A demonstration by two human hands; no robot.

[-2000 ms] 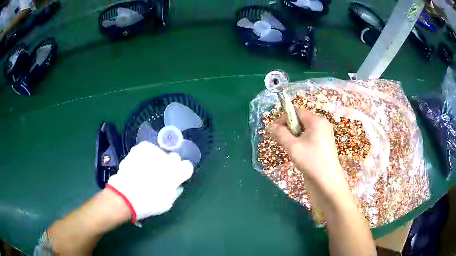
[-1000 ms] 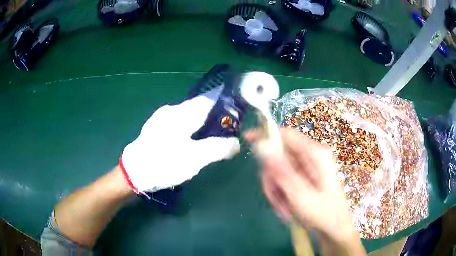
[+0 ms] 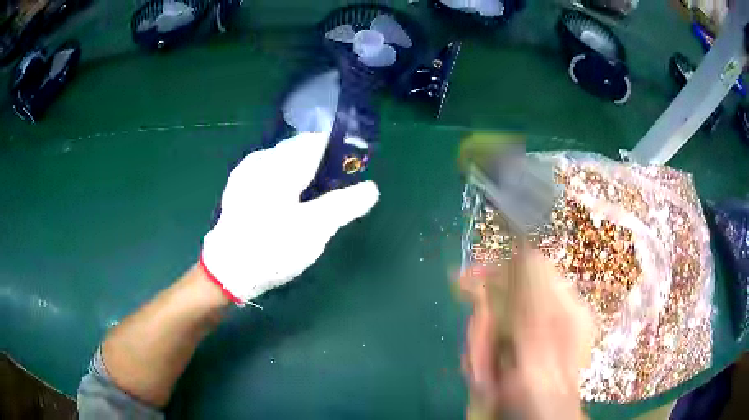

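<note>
My left hand [image 3: 275, 217], in a white knitted glove with a red cuff edge, grips a dark navy fan unit [image 3: 333, 168] left of centre. A copper spot shows on the fan's dark joint part, and a pale blade shows above the glove. The glove hides much of the fan. My bare right hand [image 3: 526, 336] is blurred and is closed around the handle of a hammer [image 3: 513, 180]. The blurred hammer head has a yellowish end at its left. It is over the left edge of a clear bag of copper pieces [image 3: 657, 279], apart from the fan.
More dark fans lie across the back of the green table [image 3: 123, 205], one [image 3: 369, 45] just behind the held fan. A pale metal upright [image 3: 694, 94] stands at the right. A bag of dark parts [image 3: 735, 246] is at the far right edge.
The fan, flat on the table at first, was picked up by my left hand and is now further up and left than one second ago. The hammer has moved right, away from the fan, and turned.
</note>
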